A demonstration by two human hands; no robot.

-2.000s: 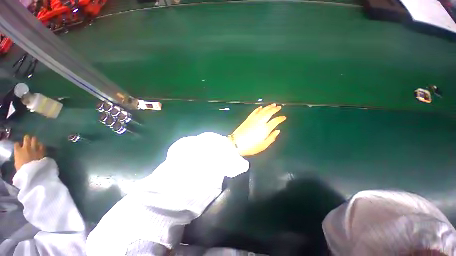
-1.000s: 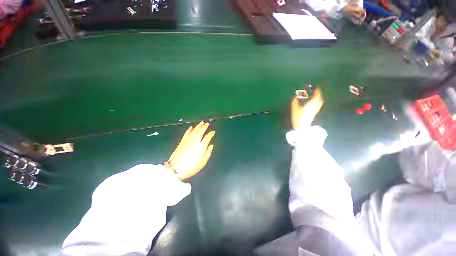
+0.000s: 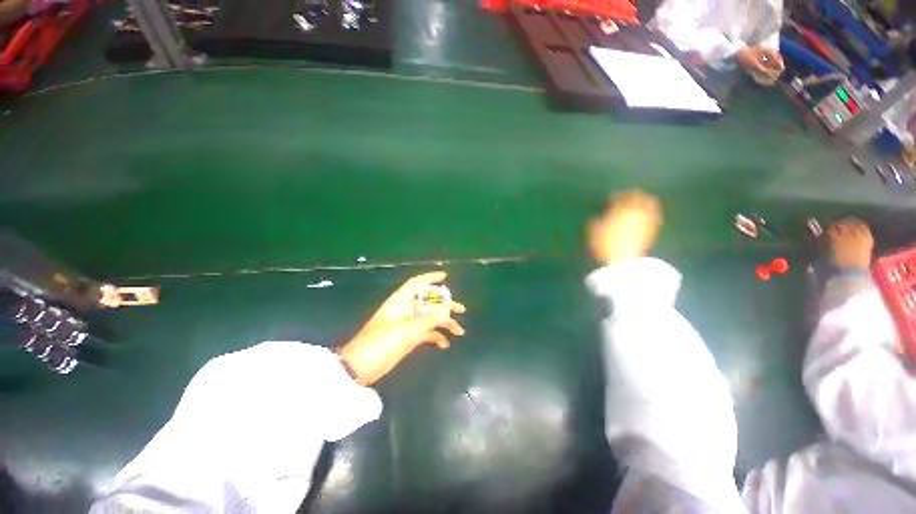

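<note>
My left hand (image 3: 407,326) is low over the green mat (image 3: 331,181), just below the seam, its fingers around a small squarish frame part (image 3: 434,297) with a pale and yellowish face. My right hand (image 3: 625,229) is over the mat to the right, near the seam. It is blurred, and I cannot tell whether it holds anything. Another small frame part (image 3: 745,225) lies on the mat further right, above a red plug pair (image 3: 772,268).
Round metal cases (image 3: 48,334) and a flat pale piece (image 3: 131,295) lie at left. A dark tray with a white sheet (image 3: 655,79) is at the far side. A neighbour's hand (image 3: 851,243) is at right, by a red tray (image 3: 899,286).
The squarish frame part that lay by my right hand now shows in my left hand, whose fingers have curled. My right hand has moved slightly and blurred. A neighbour's hand has come in at right.
</note>
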